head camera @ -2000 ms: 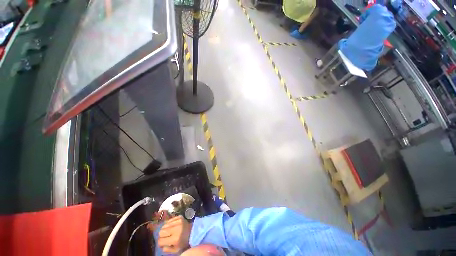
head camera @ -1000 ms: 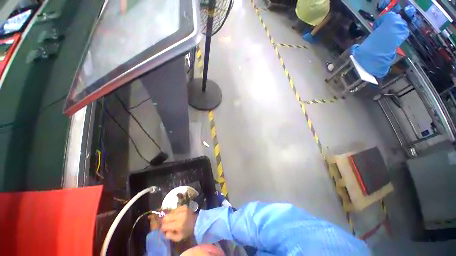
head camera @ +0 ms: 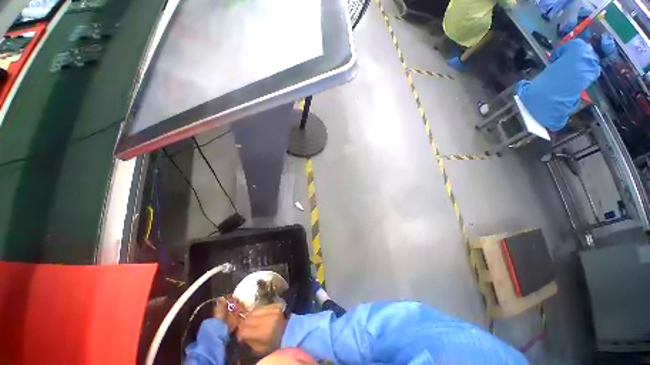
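Note:
A round pale-topped pump or pressure pot (head camera: 251, 286) with brownish metal fittings on top stands in the black tray (head camera: 207, 256). My right hand (head camera: 262, 328) is at the near side of the fittings, fingers bent. My left hand (head camera: 227, 311) is just left of it, fingers close together at a small fitting (head camera: 233, 306) where a thin tube (head camera: 194, 311) ends. The fingertips are small and blurred, so the exact grip is hard to tell. A thick white hose (head camera: 175, 308) curves from the tray down to the near edge.
A red sheet (head camera: 75, 310) lies at left, beside the green bench mat (head camera: 50, 192). A large tilted screen (head camera: 235, 64) stands above the tray. A fan base (head camera: 308, 135), a pallet with a dark board (head camera: 526, 264) and seated people (head camera: 559, 85) are beyond.
The view has shifted, so the screen, tray and floor sit further right. My left hand now shows more clearly beside my right hand, and both stay at the fittings.

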